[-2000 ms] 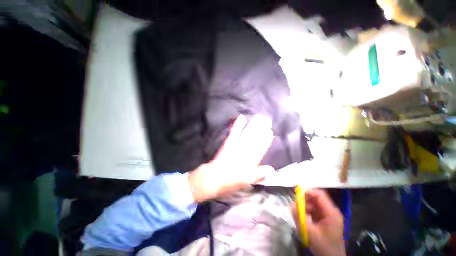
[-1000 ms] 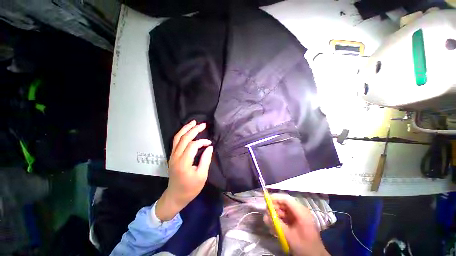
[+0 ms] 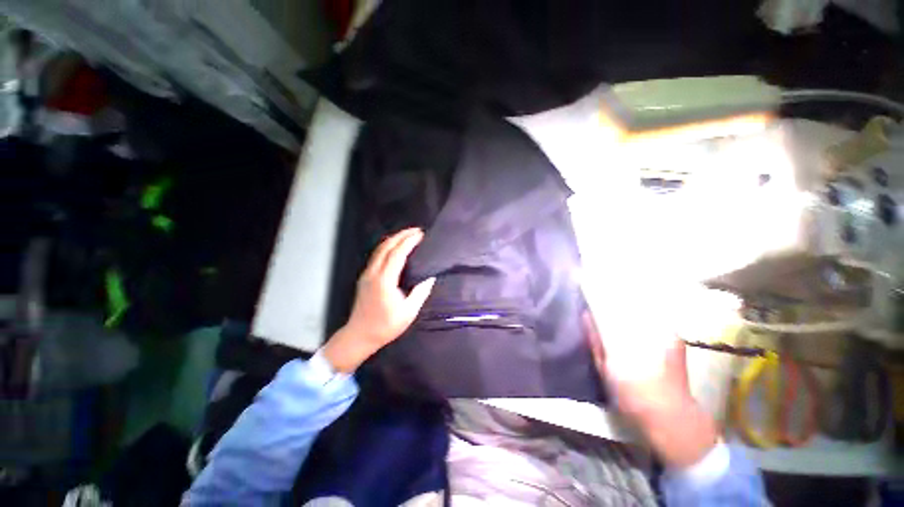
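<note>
A dark black-purple garment panel (image 3: 496, 365) lies on the white table with its near edge at my lap. A narrow straight pocket opening (image 3: 474, 319) with a bright line in it runs across the panel. My left hand (image 3: 382, 302) rests on the panel at the left end of the opening, thumb and fingers spread, holding no tool. My right hand (image 3: 646, 384) is at the panel's right edge, overexposed and blurred; whether it pinches the cloth I cannot tell.
The glaring sewing machine head (image 3: 758, 188) stands at the right. Snips with yellow and red handle loops (image 3: 761, 398) lie near the right front edge, beside black-handled scissors (image 3: 860, 396). Black cloth (image 3: 634, 40) is heaped at the table's far edge. Dark clothing fills the left.
The yellow-handled snips have left my right hand and lie on the table at the right. My right hand has moved right and forward to the panel's edge. The view has shifted.
</note>
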